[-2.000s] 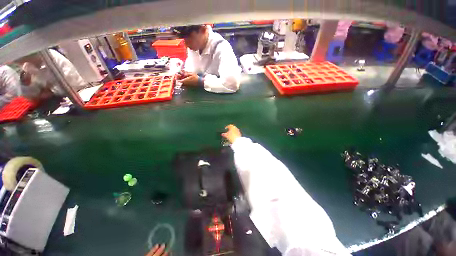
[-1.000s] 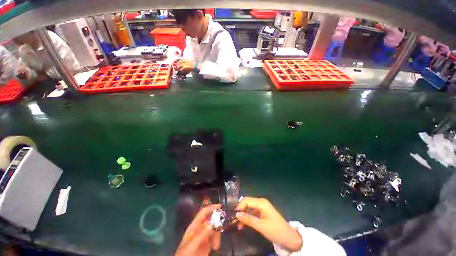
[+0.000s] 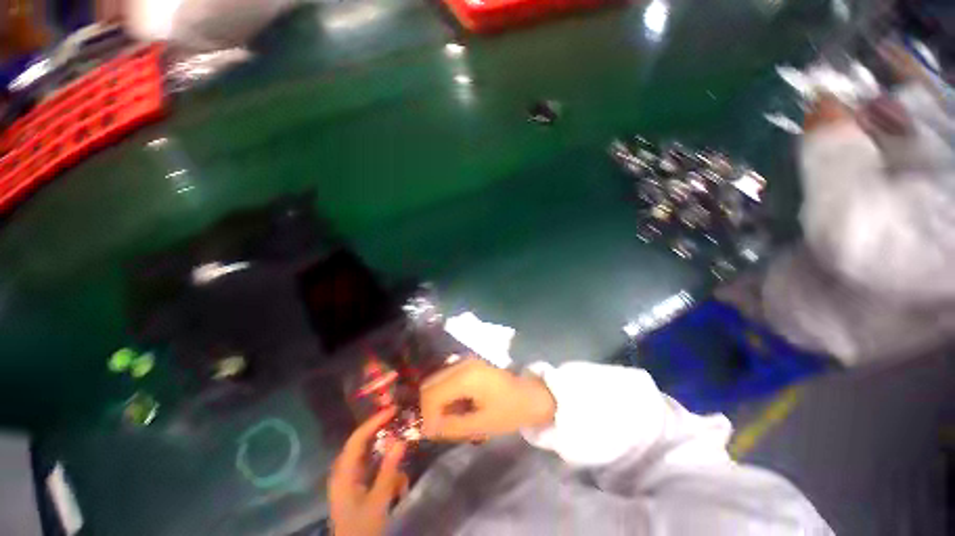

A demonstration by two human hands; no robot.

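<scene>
A small shiny round unit [image 3: 400, 428] is between my hands near the bottom middle, blurred. My left hand [image 3: 363, 476] has its thumb and fingers closed on the unit from the left. My right hand [image 3: 476, 402] is curled against the unit's right side, with a dark patch among its fingers; what it grips is unclear. A black fixture [image 3: 220, 298] stands to the left of my hands, smeared by motion. A red laser glow [image 3: 375, 383] shows on the dark base just above my left fingers.
A heap of parts [image 3: 691, 194] lies right, with a loose unit [image 3: 543, 111] farther back. A white wipe [image 3: 481, 337], teal ring [image 3: 268, 453], green discs [image 3: 131, 362] and red trays [image 3: 89, 120] are in view. Another person's sleeve [image 3: 880, 209] is at right, near a blue bin [image 3: 723, 345].
The view has swung right and down. My right hand, reaching out over the bench two seconds ago, is back beside my left hand at the unit. A person and a blue bin now show at right.
</scene>
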